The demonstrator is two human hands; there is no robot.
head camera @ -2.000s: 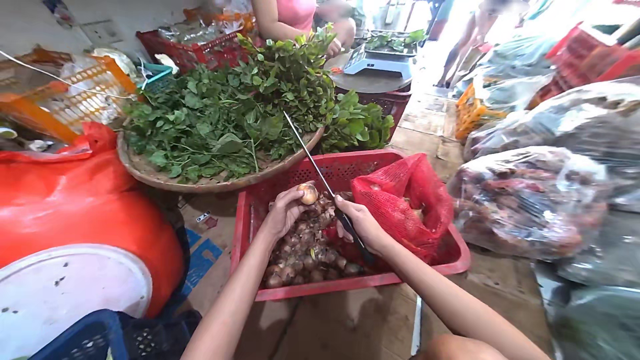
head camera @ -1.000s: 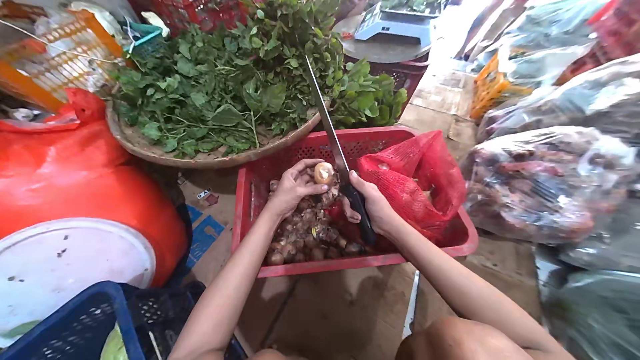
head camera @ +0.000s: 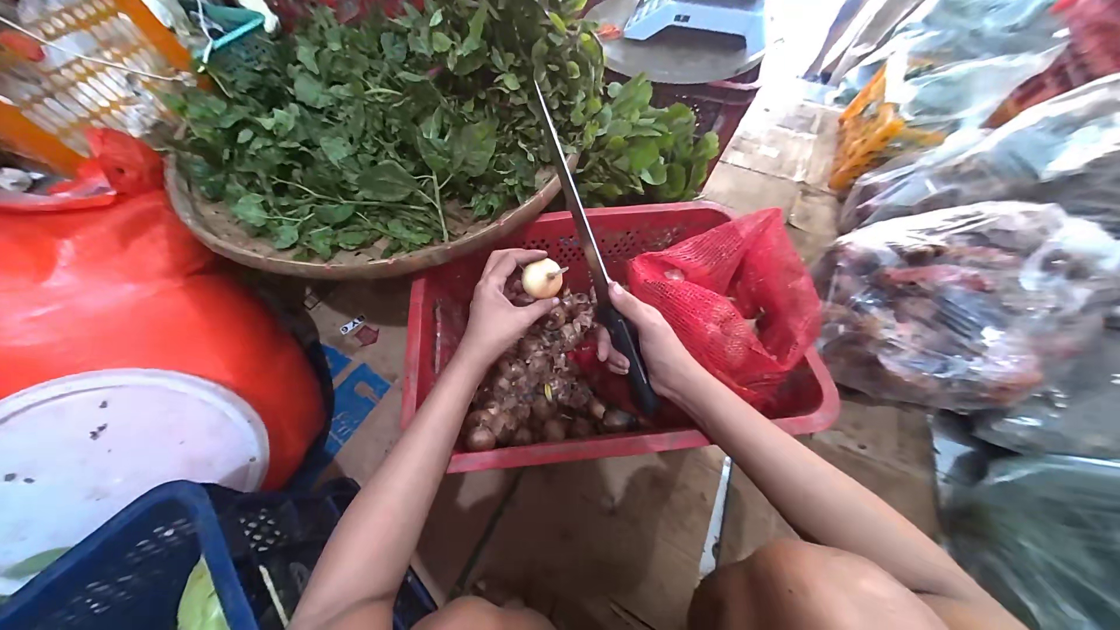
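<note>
A small pale onion-like bulb (head camera: 542,278) with a short stem stub is pinched between the thumb and fingers of my left hand (head camera: 507,306). My right hand (head camera: 647,346) grips the black handle of a long-bladed knife (head camera: 569,188), whose blade points up and away, just right of the bulb and apart from it. Both hands are above a red plastic crate (head camera: 577,452). Many small brown bulbs (head camera: 525,394) lie in the crate, beneath my hands. A red mesh bag (head camera: 726,302), with bulbs partly visible inside, rests in the crate's right side.
A woven tray (head camera: 350,262) heaped with leafy greens (head camera: 376,131) stands behind the crate. A blue scale (head camera: 696,22) is beyond it. At left are a red-orange plastic bag (head camera: 131,289), a white round lid (head camera: 131,437) and a blue crate (head camera: 201,534); at right, filled clear plastic bags (head camera: 962,306).
The bulb's outer surface looks paler than two seconds ago. The knife blade has swung more upright. The view has tilted down, and the person behind the greens is out of frame.
</note>
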